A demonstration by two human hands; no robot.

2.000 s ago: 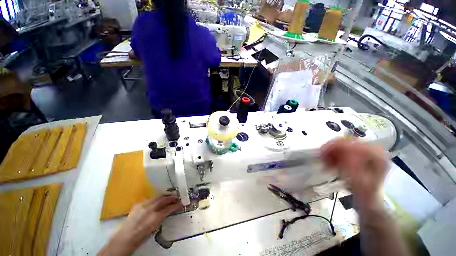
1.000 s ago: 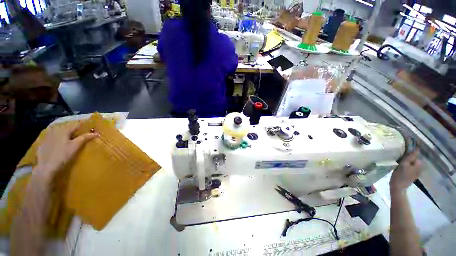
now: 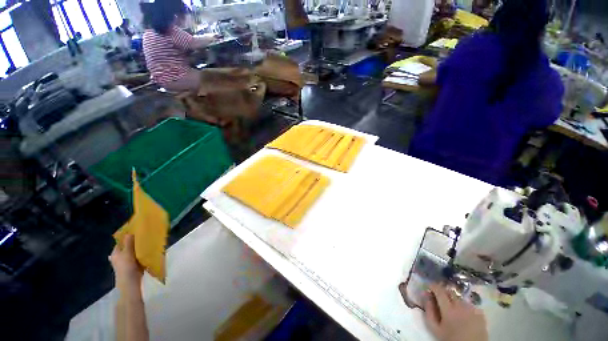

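My left hand (image 3: 125,256) holds a yellow-tan panel (image 3: 152,230) upright and bent at the left, above a lower pale surface. My right hand (image 3: 453,313) rests by the slide plate (image 3: 430,266) under the needle end of the white sewing machine (image 3: 497,233); its fingertips are blurred, and nothing is seen in it. Two panels with long narrow lines lie on the white table: a nearer one (image 3: 267,186) and a farther one (image 3: 313,143), both on pale sheets.
A green crate (image 3: 173,153) stands left of the white table (image 3: 373,220). Another yellow piece (image 3: 250,320) lies on the lower surface (image 3: 193,273). A person in purple (image 3: 483,100) sits beyond the table; another in stripes (image 3: 167,56) is farther left.
The view has swung left. The panel has moved off the table's left side in my left hand. My right hand has left the handwheel and is now beside the slide plate.
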